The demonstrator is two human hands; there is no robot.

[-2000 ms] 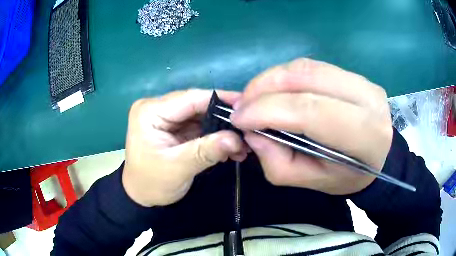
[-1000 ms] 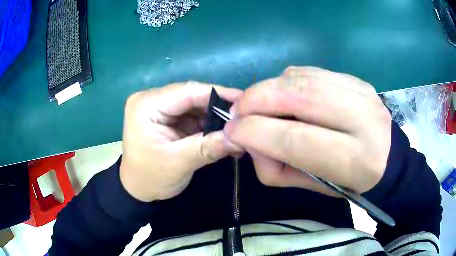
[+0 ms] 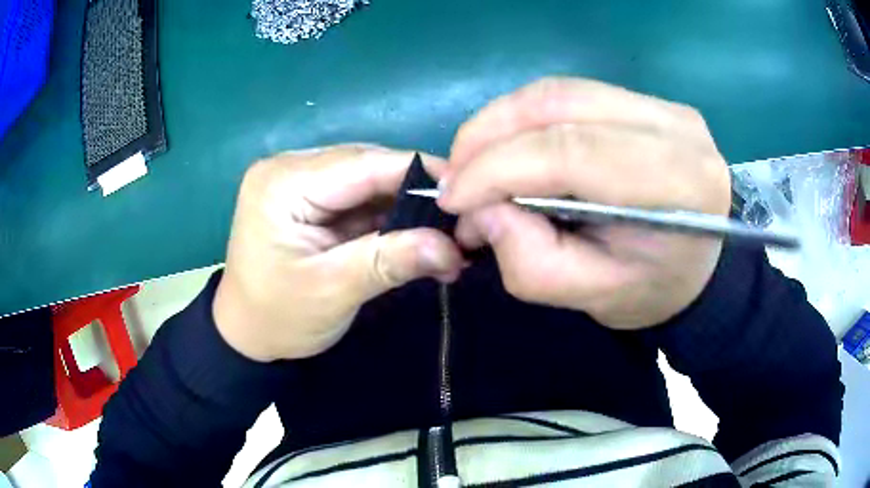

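My left hand (image 3: 320, 250) pinches a small matte black workpiece (image 3: 411, 207) between thumb and fingers, in front of my chest. Its upper end shows as a dark point; its lower part is hidden by my fingers. My right hand (image 3: 596, 191) is shut on silver tweezers (image 3: 658, 218). The tweezers lie nearly level, with the handle end out to the right. Their bright tips are at the black workpiece. Whether the tips hold a small part cannot be told. A pile of small silver parts (image 3: 300, 18) lies on the green tabletop at the top.
A black-edged tiny-part sheet (image 3: 116, 81) with a white tape tab lies at upper left, beside a blue basket (image 3: 21, 57). The green table edge (image 3: 114, 294) crosses below. A red stool (image 3: 119, 334) stands lower left. Clear plastic (image 3: 794, 214) lies at right.
The tweezers have swung from sloping down to the right to nearly level, and my right hand has moved up a little. My left hand still holds the workpiece. The table view has shifted slightly upward.
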